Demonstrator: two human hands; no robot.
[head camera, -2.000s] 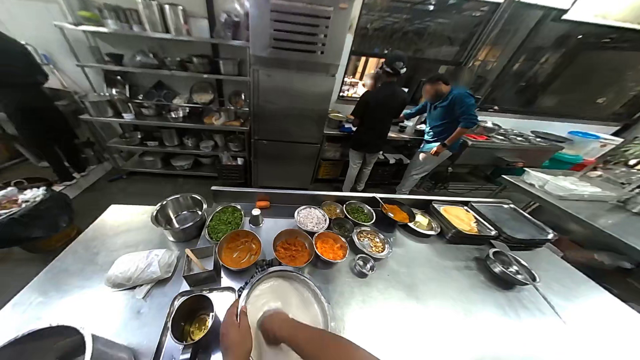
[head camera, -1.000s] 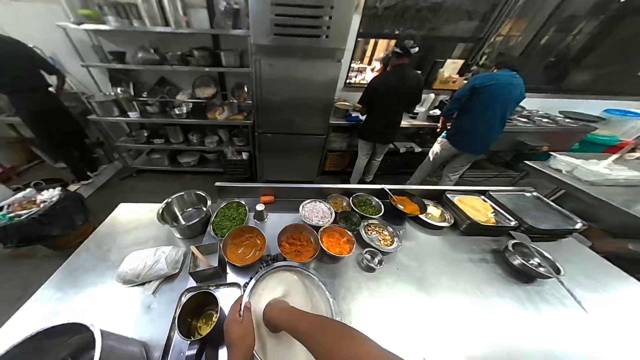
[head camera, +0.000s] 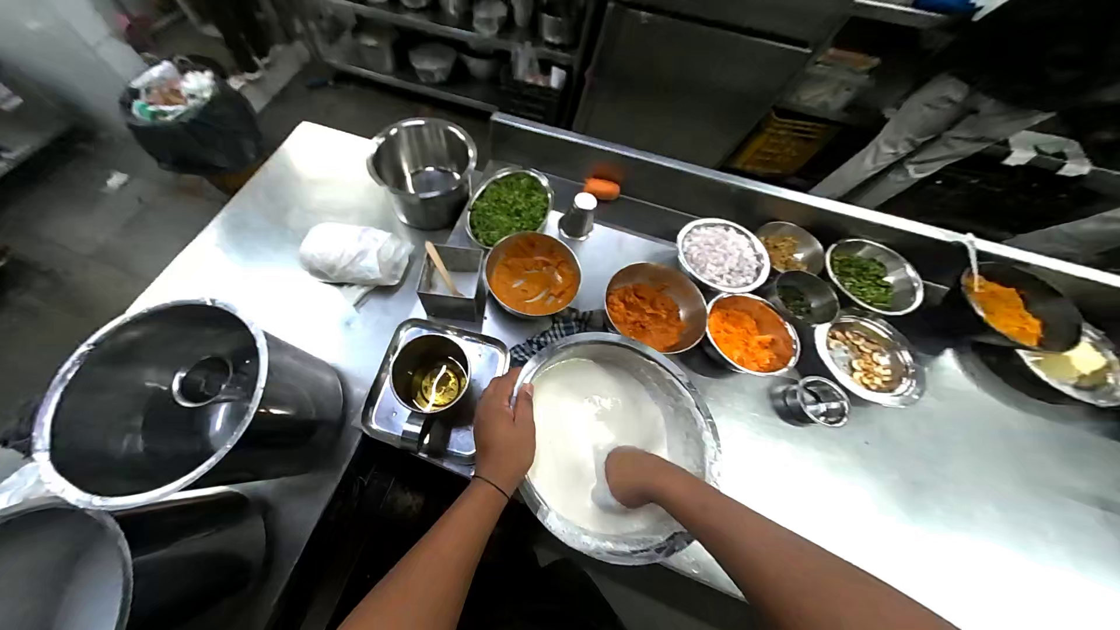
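A large steel mixing bowl (head camera: 691, 411) with white batter (head camera: 569, 437) stands at the near edge of the steel table. My left hand (head camera: 506, 429) grips the bowl's left rim, thumb over the edge. My right hand (head camera: 632, 477) is sunk in the batter to about the wrist; its fingers are hidden, so their pose cannot be told. Left of the bowl, a steel pot of yellow oil (head camera: 430, 374) sits on a steel tray (head camera: 376, 398). Just behind the bowl are a checked cloth (head camera: 560, 328), a bowl of orange sauce (head camera: 534, 273) and bowls of orange mash (head camera: 649, 317) and grated orange food (head camera: 751, 332).
Chopped onions (head camera: 723, 255), herbs (head camera: 509, 208), nuts (head camera: 864, 359) and a small steel cup (head camera: 812, 402) surround the work area. Tall steel pots (head camera: 297, 411) stand left. Behind them lie a white plastic bag (head camera: 354, 254) and an empty steel pot (head camera: 424, 171). A person's legs (head camera: 927, 140) show beyond the raised table edge.
The view has tilted down and come closer to the table. My left hand stays on the bowl's rim and my right hand stays in the batter.
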